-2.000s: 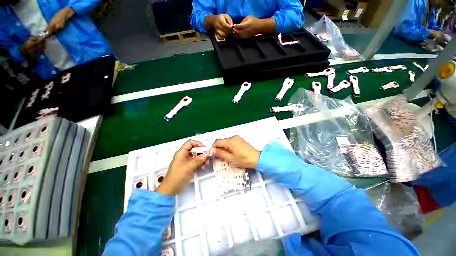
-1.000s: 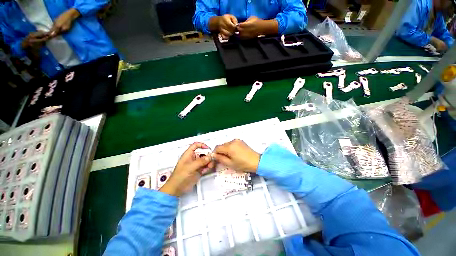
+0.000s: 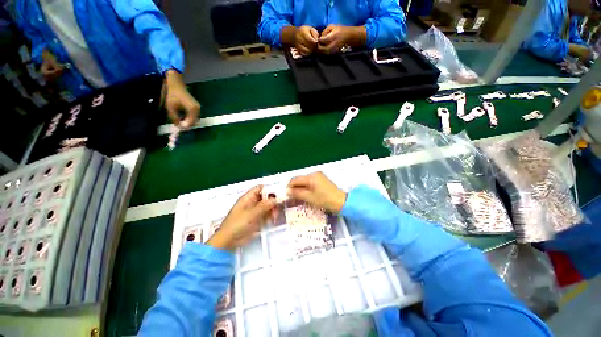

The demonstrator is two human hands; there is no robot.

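Observation:
My left hand [image 3: 245, 216] and my right hand [image 3: 317, 192] meet above the white parts tray [image 3: 316, 289]. Between their fingertips they hold a pale square part [image 3: 273, 195] with a dark round centre. My right fingers are at its right side; whether they also hold a strip part cannot be told. A pile of pinkish-silver strip parts [image 3: 308, 230] lies on the tray just below my right hand. A few square parts [image 3: 192, 237] sit in cells along the tray's left side, partly hidden by my left arm.
Filled white trays [image 3: 39, 230] stand stacked at left. Key-shaped units [image 3: 269, 137] lie on the green belt [image 3: 217, 164]. Clear plastic bags [image 3: 484, 207] with strip parts lie at right. Opposite, a person works over a black tray [image 3: 362, 76]; another person's hand [image 3: 180, 105] reaches over the belt at left.
The square part now shows face up between my fingers. The units on the belt have moved right. The person at left has reached out to a unit on the belt.

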